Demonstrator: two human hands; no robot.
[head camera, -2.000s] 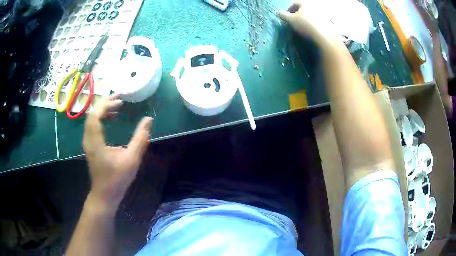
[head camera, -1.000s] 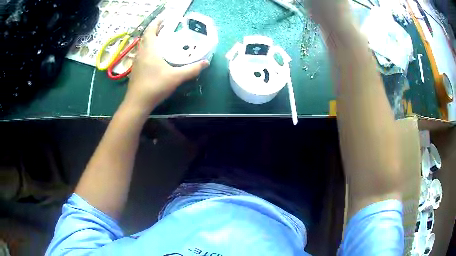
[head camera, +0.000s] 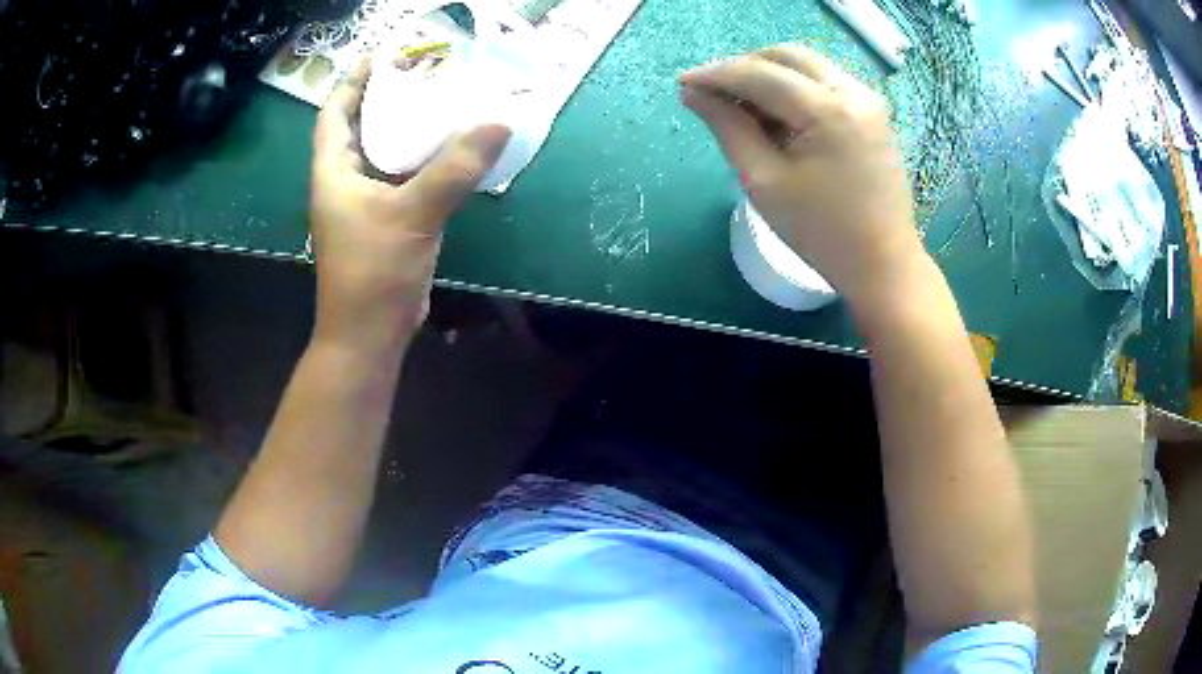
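My left hand (head camera: 382, 198) grips a white round housing (head camera: 429, 112) over the green bench top, with fingers at its left side and the thumb at its lower right edge. My right hand (head camera: 811, 158) is raised to the right of it, fingertips pinched together, pointing left. Whether a small thing is between them I cannot tell. A second white housing (head camera: 780, 270) stands on the bench, mostly hidden under my right hand. A bit of yellow (head camera: 425, 54) shows by the held housing; the rest of the scissors cannot be made out.
Black parts (head camera: 119, 92) are heaped at the far left. The punched sheet (head camera: 593, 33) lies behind the held housing. Thin dark leads (head camera: 943, 92) and a white stick (head camera: 866, 29) lie at the back. A clear bag of white sticks (head camera: 1105, 198) and an open carton (head camera: 1074, 507) are at right.
My right hand has come back left from the thin leads and now covers much of the second housing. My left hand now holds the first housing, turned and tilted. The view has shifted.
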